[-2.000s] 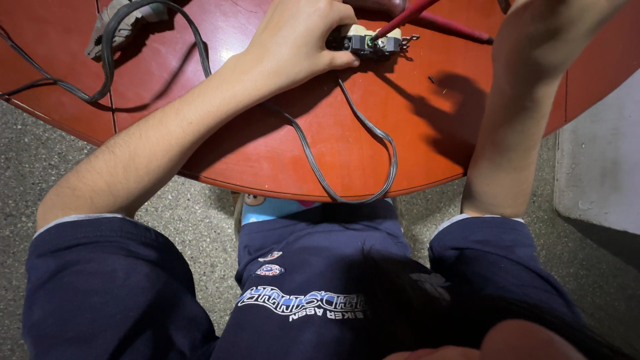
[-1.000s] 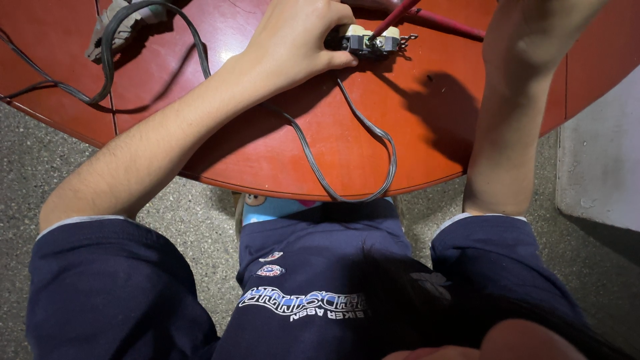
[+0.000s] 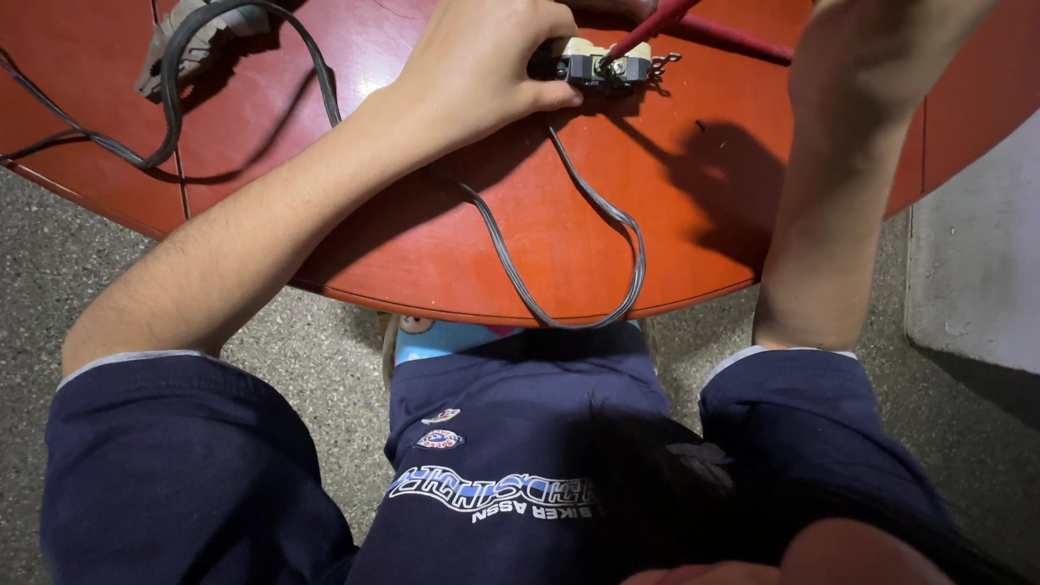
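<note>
Near the top centre my left hand (image 3: 508, 61) grips one end of an electrical receptacle (image 3: 605, 67) with a cream and dark grey body, thumb on its near side. The tip of a red screwdriver shaft (image 3: 652, 29) meets a green spot by the screws on the receptacle's side. The screwdriver's handle is out of view above. My right hand (image 3: 865, 36) is at the upper right, its fingers cut off by the top edge, so its hold cannot be seen. A grey electrical cord (image 3: 508, 264) runs under my left forearm and loops over the table's near edge.
The red round table (image 3: 691, 276) fills the upper view. Pliers (image 3: 191, 45) lie at the upper left beside the cord. A second red rod (image 3: 731, 38) lies behind the receptacle. A small dark scrap (image 3: 700, 125) rests right of it. A pale grey surface (image 3: 975, 268) stands at the right.
My right hand has shifted and turned a little, and its shadow on the table has changed shape. My left hand and the receptacle have stayed in place.
</note>
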